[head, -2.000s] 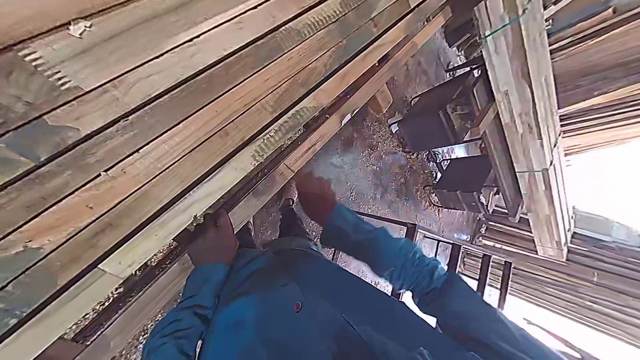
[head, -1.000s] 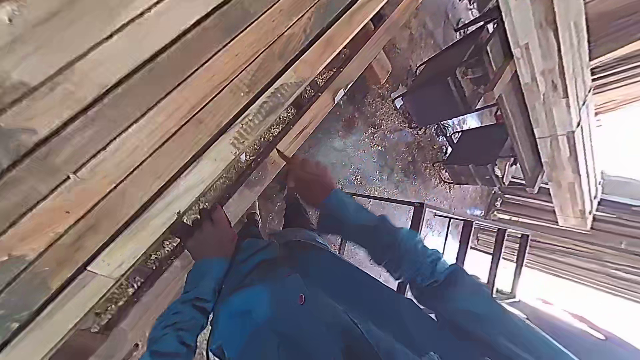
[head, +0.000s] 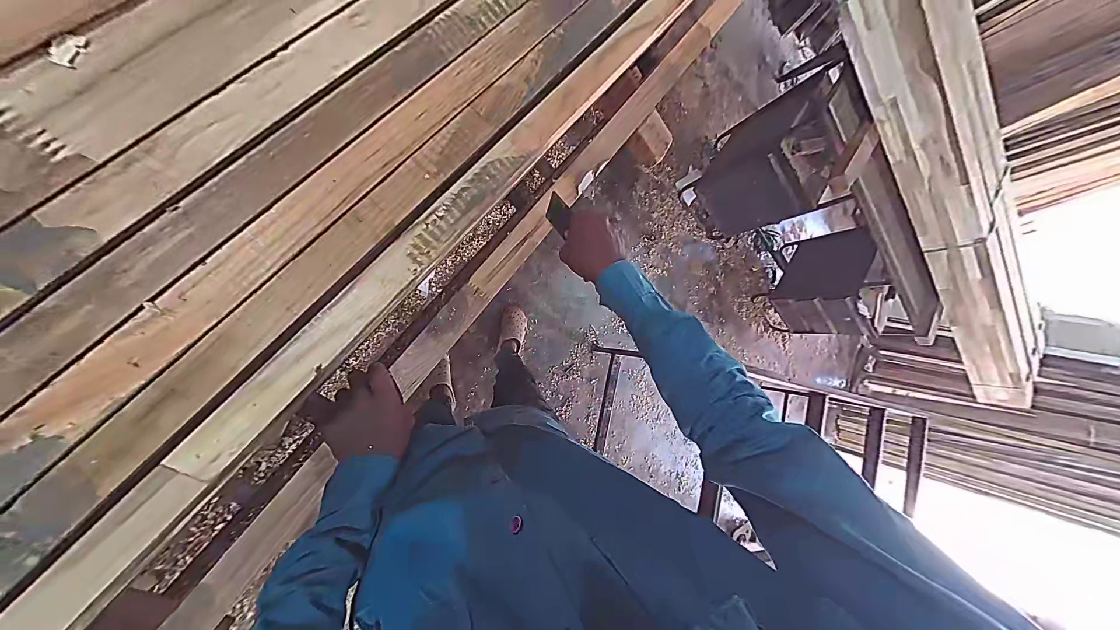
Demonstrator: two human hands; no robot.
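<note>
My left hand point(head: 366, 413) rests on the near wooden strip point(head: 446, 325), its fingers curled over the strip toward a gap filled with wood shavings point(head: 477, 236). Farther along the same strip, my right hand point(head: 593, 243) is closed on a small dark flat tool point(head: 558, 215), whose tip lies at the strip's edge; its exact kind cannot be told. Beyond the gap, long wooden boards point(head: 289, 254) lie side by side, some with dark stains and rough comb-like marks.
Shavings litter the concrete floor point(head: 560, 324) around my feet. A metal frame point(head: 608, 394) stands beside my right arm. Dark bins point(head: 761, 166) and a strapped bundle of boards point(head: 954, 201) are at the right, with stacked timber point(head: 1067, 96) behind.
My right hand has moved up and away along the strip, and the dark tool in it now shows plainly. My left hand stays at the strip.
</note>
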